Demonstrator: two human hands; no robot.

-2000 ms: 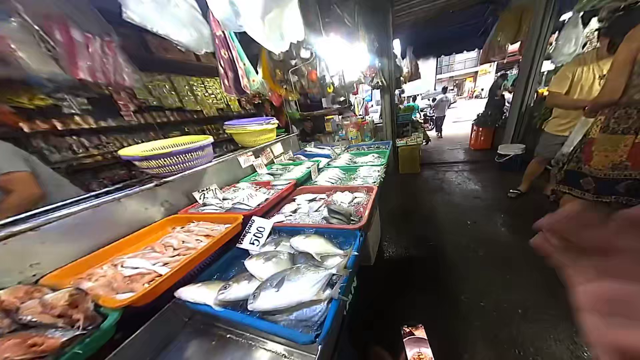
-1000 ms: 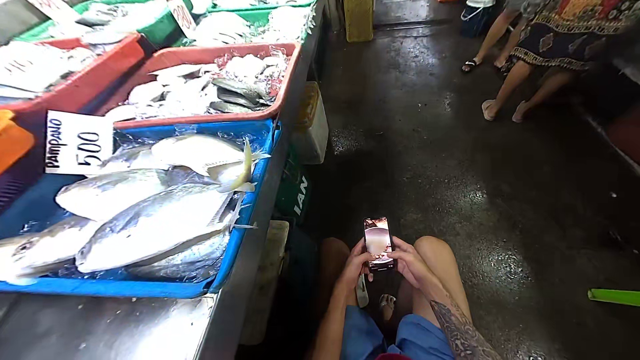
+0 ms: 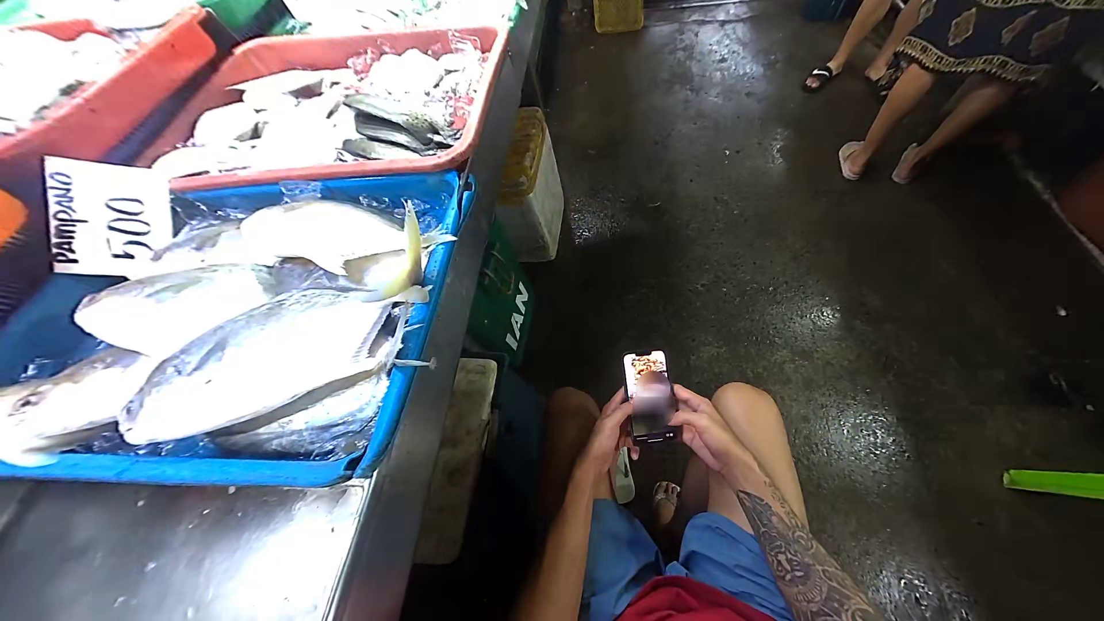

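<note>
A smartphone (image 3: 649, 388) with a lit screen is held upright between my two hands, above my lap. My left hand (image 3: 609, 434) grips its left side. Around the lower right side are the fingers of my right hand (image 3: 703, 424), with the thumb at the screen. Left of my hands, on a metal counter, a blue plastic tray (image 3: 414, 371) holds several silvery fish (image 3: 259, 354) on ice. A handwritten sign (image 3: 108, 216) stands at that tray's left side.
Behind the blue tray is a red plastic tray (image 3: 345, 172) of smaller fish. White and green containers stand below the counter's metal edge (image 3: 431, 388). Two people's legs are at the upper right, on the wet floor (image 3: 690, 216). A green strip (image 3: 1052, 483) lies at the right.
Two seconds ago a blurred hand was at the right and the phone at the bottom edge; now both hands hold the phone. The view has tilted down sharply since then.
</note>
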